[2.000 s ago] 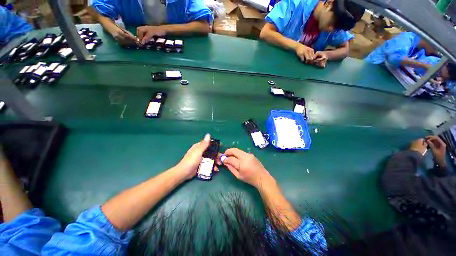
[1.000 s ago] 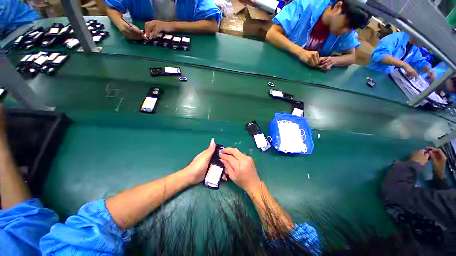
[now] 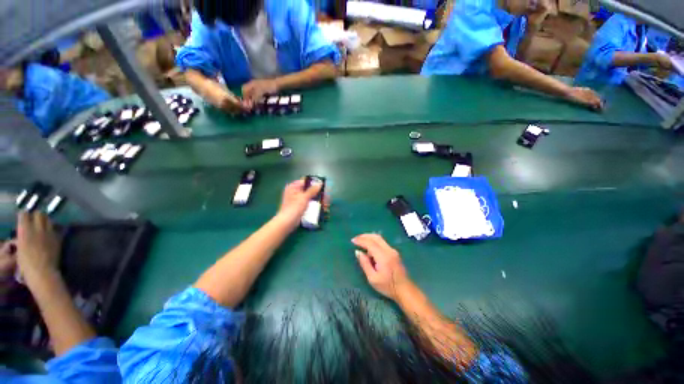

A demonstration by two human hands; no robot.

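My left hand (image 3: pixel 295 204) holds a black handheld unit (image 3: pixel 313 213) by its upper part, over the green surface ahead of me. The unit's white rectangle faces up at its near end. My right hand (image 3: pixel 380 264) is apart from the unit, with thumb and fingers spread and nothing visible in it. Another black unit (image 3: pixel 409 218) lies right of centre, beside the blue parts tray (image 3: pixel 500 224), which holds a pile of white loops (image 3: pixel 463 211). A further unit (image 3: pixel 244 187) lies left of my left hand.
More units (image 3: pixel 264 146) and white rings (image 3: pixel 286 152) lie across the green surface (image 3: pixel 360 165). Unit piles (image 3: pixel 109 159) are at far left. A black tray (image 3: pixel 136 259) and a neighbour's arm (image 3: pixel 49 274) are at left. People in blue smocks work opposite, behind a grey metal post (image 3: pixel 142 82).
My left hand has moved forward with the unit. My right hand has let go of it and opened. The view has shifted. A worker opposite has reached out to the right.
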